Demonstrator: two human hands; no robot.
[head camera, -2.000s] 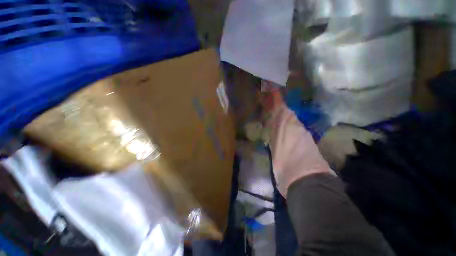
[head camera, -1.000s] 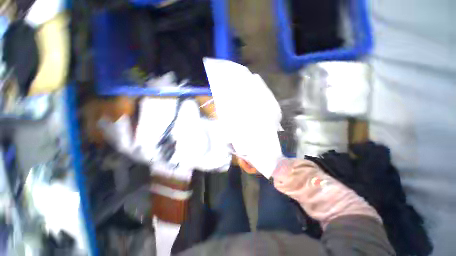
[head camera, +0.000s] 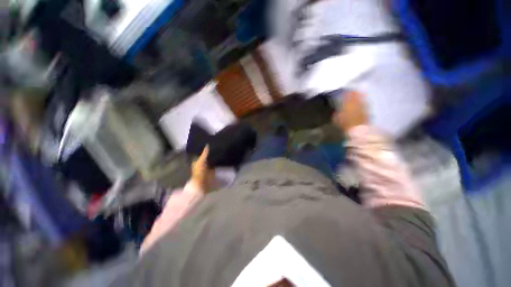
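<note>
The picture is blurred. My left hand (head camera: 201, 172) is left of my body, with fingers closed at the lower edge of a black cloth piece (head camera: 227, 144). My right hand (head camera: 352, 112) is over the near left edge of the white sheets (head camera: 389, 92); its fingers are too blurred to tell whether they grip a sheet. A dark strip lies across the white sheets.
A brown slatted surface with a white band (head camera: 238, 89) lies ahead, beside another white sheet (head camera: 196, 116). Blue crates (head camera: 428, 61) with dark contents stand at right. A blue-edged table (head camera: 148, 28) is upper left. A pale box-like object (head camera: 115, 137) is at left. A white corner shows at the bottom.
The view has swung, and the crates now lie at right. My left hand has come into view with black cloth. The white sheet raised in my right hand is no longer seen held up.
</note>
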